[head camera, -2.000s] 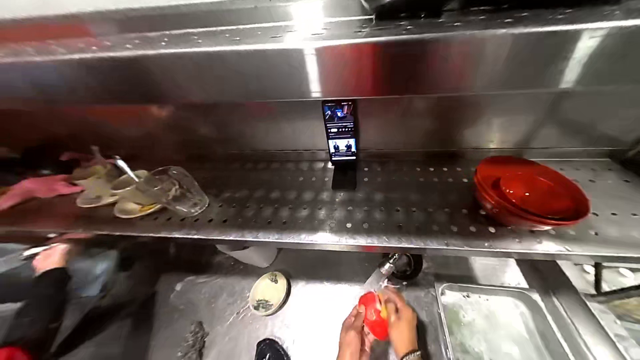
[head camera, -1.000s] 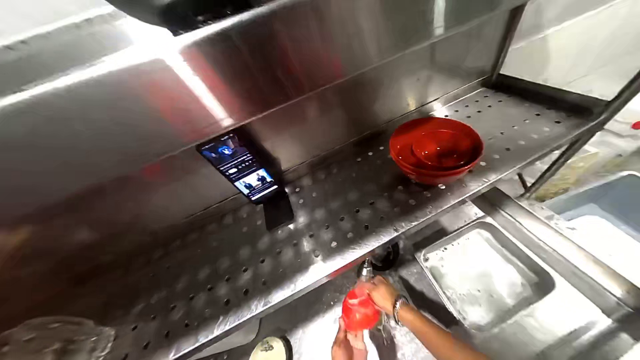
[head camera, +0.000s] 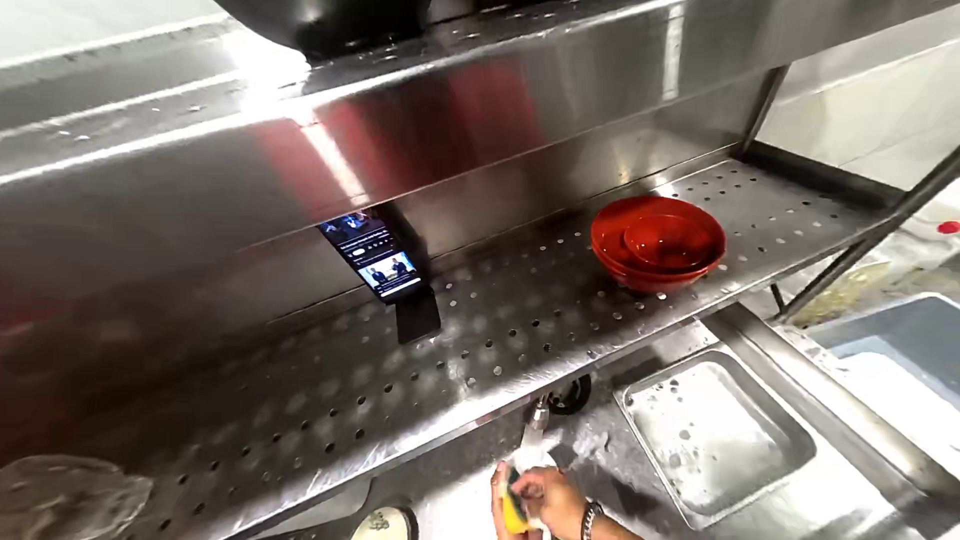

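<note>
My right hand [head camera: 553, 495], with a metal bracelet at the wrist, presses a yellow and green sponge [head camera: 514, 511] at the bottom centre. Close against its left side is my left hand [head camera: 500, 504], its fingers curled around what looks like a white dish [head camera: 537, 456], mostly hidden by the hands and sponge. Water comes from a metal faucet spout [head camera: 539, 414] just above them. On the perforated metal shelf [head camera: 480, 352] sits a large red bowl [head camera: 619, 225] with a smaller red bowl [head camera: 671, 241] inside it.
A phone [head camera: 371, 251] leans on the shelf's back wall, its screen lit. A clear container [head camera: 71, 495] lies at lower left. A pale patterned dish [head camera: 381, 523] is left of my hands. Right of them stands a rectangular metal pan [head camera: 716, 435], with a grey-blue tub [head camera: 900, 345] beyond.
The red bowl that was in my hands is no longer there; a white item and the sponge are now between them. The view has swung to the right.
</note>
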